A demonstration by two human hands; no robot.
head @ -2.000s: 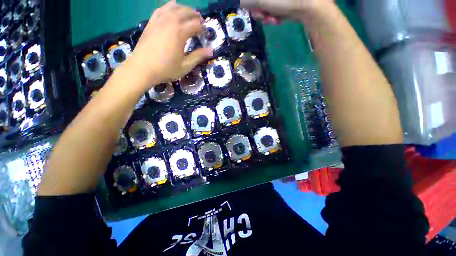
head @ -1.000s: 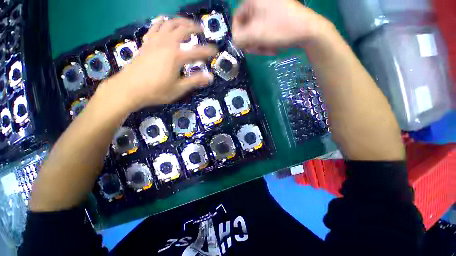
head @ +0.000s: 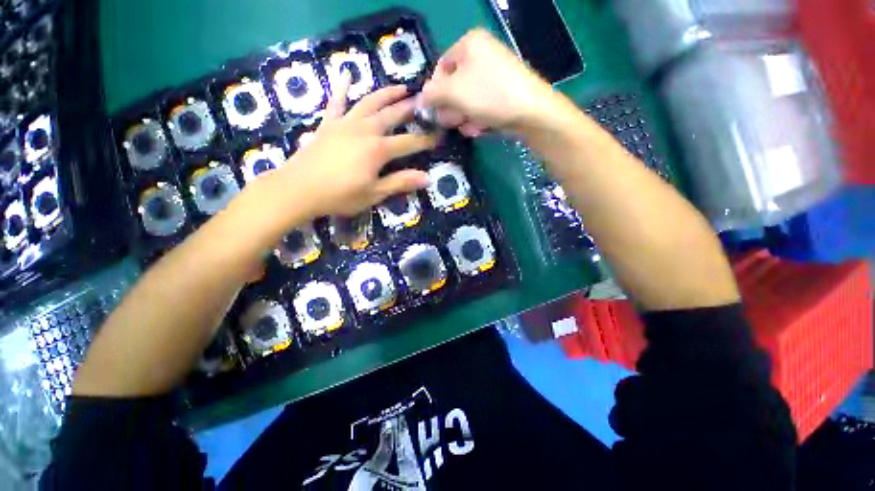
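A black blister tray (head: pixel 384 326) lies slightly tilted on the green mat, with rows of silver-white round modules (head: pixel 371 287) with dark centres and small orange tabs. My left hand (head: pixel 350 158) is spread over the middle of the tray, fingers apart and pointing right. My right hand (head: pixel 480 86) is at the tray's upper right edge, its fingers bunched next to my left fingertips over a module pocket. Something small and pale shows at the right fingertips, but I cannot tell if it is a module or a part held there.
A small-parts tray (head: pixel 561 216) lies right of the module tray, partly under my right forearm. A black phone-like slab (head: pixel 539 36) is behind it. Translucent boxes (head: pixel 744 134) and red baskets (head: pixel 815 326) are on the right. Another module tray (head: pixel 38 177) and a clear tray (head: pixel 67 331) are on the left.
My right hand has come down and left from above the tray's upper right to meet my left fingertips. My left hand has shifted down slightly. The black slab has come into view.
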